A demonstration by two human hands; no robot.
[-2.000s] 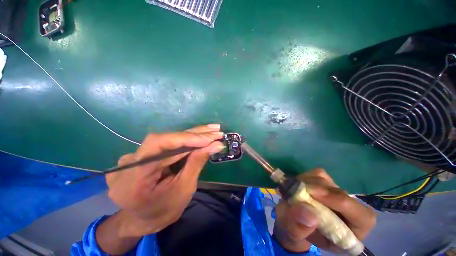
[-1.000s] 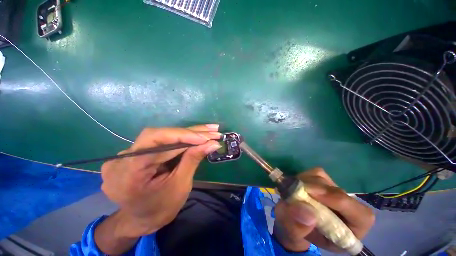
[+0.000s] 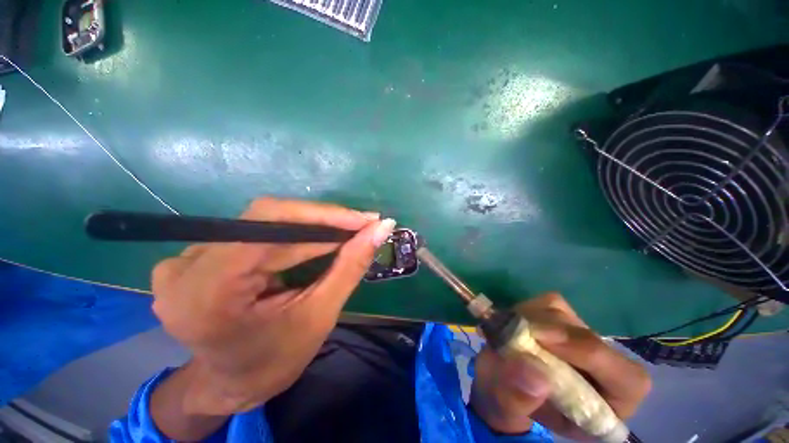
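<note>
A small watch housing with a dark circuit board lies on the green mat near its front edge. My left hand grips black tweezers between thumb and fingers; their tips are hidden by my fingertips at the housing's upper left. My right hand is closed around the cream handle of a soldering iron, held like a pen. The iron's metal tip is at the housing's right edge; whether it touches is too small to tell. Thin solder wire runs from the left edge to beside my left hand.
A black fan with a round wire guard stands at the right, with black and yellow cables below it. A clear box of thin silvery parts is at the top. Another watch housing lies at the upper left. The green mat ends in a curved front edge.
The tweezers in my left hand have turned, their broad black side now showing and their rear end higher. My left fingertips have shifted slightly up over the housing. The right hand and iron have barely moved.
</note>
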